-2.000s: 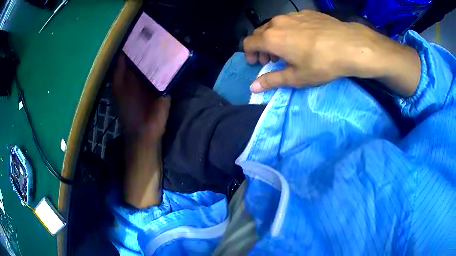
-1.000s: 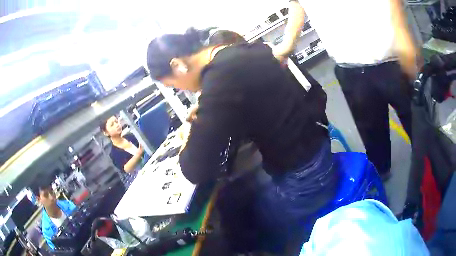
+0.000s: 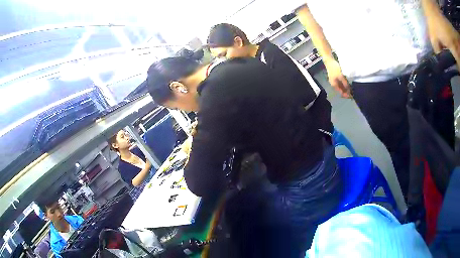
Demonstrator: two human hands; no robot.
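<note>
Neither of my hands is in view. My light-blue sleeve or shoulder shows at the bottom right edge. Nearest in front of me, a large white tray lies on the green bench. Several small dark pieces and a yellow-edged square lie on it. A person in black leans over its right side and hides part of it.
The person in black sits on a blue stool. Another person stands at the right in a white top. More people are behind the bench. A clear plastic bag and dark bags lie at the bench's near end.
The view has swung up from the phone, lap and hands to the neighbouring bench. In the last second, the standing person has shifted, and another head has appeared behind the person in black.
</note>
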